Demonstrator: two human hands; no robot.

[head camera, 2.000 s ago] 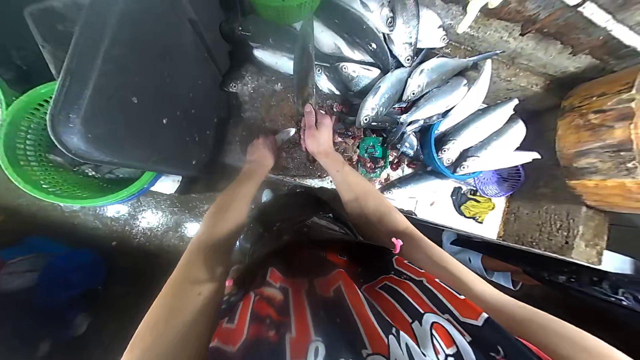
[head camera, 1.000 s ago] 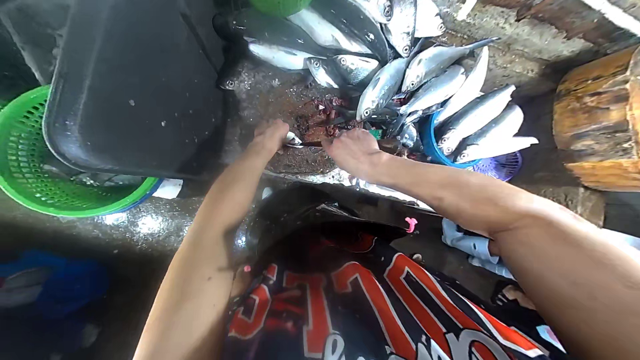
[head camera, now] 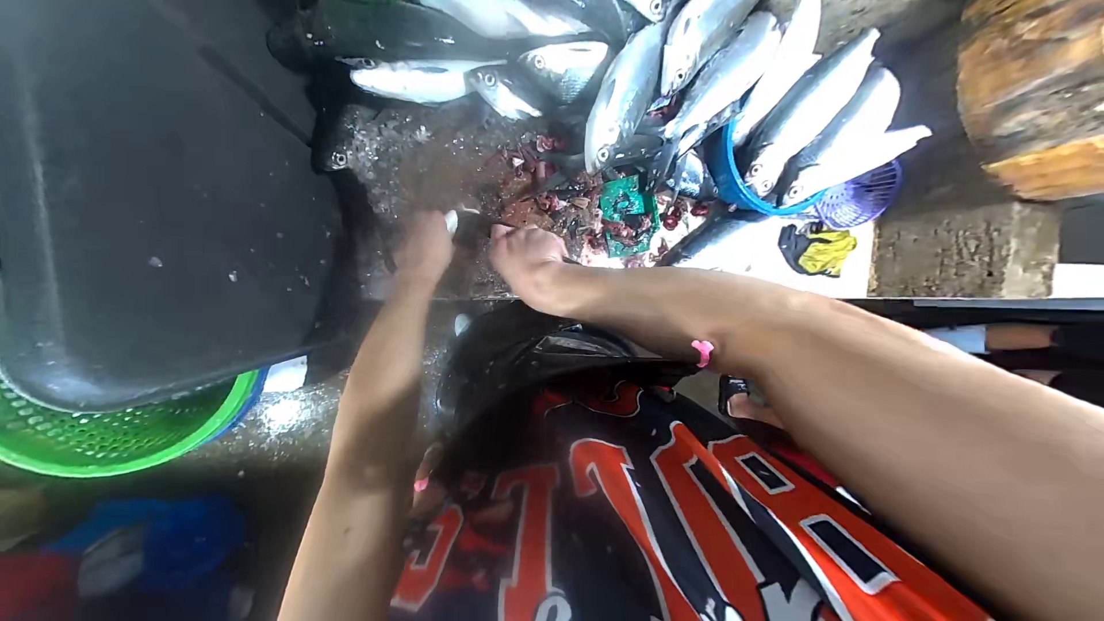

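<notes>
My left hand [head camera: 424, 246] is closed at the wet worktop, against a dark fish [head camera: 473, 231] that lies between my hands; a small silvery part shows by its fingers. My right hand [head camera: 528, 259] is a fist at the fish's right side. A short dark handle end [head camera: 569, 260] sticks out behind it; any blade is hidden. Red fish scraps [head camera: 545, 207] lie just beyond my right hand, some on a green plastic piece [head camera: 625, 216]. Whole silver fish [head camera: 625, 99] are heaped past them, and several stand in a blue basket [head camera: 733, 177].
A large black tub [head camera: 164, 198] fills the left side, over a green basket [head camera: 129, 453]. A purple basket [head camera: 862, 191] and a yellow and black cloth [head camera: 819, 250] are at right, near a wooden block [head camera: 1035, 95]. The worktop's front edge runs below my hands.
Two seconds ago a fish stood out beyond my right hand, tail away from me; now it no longer does. My right forearm has swung out to the right.
</notes>
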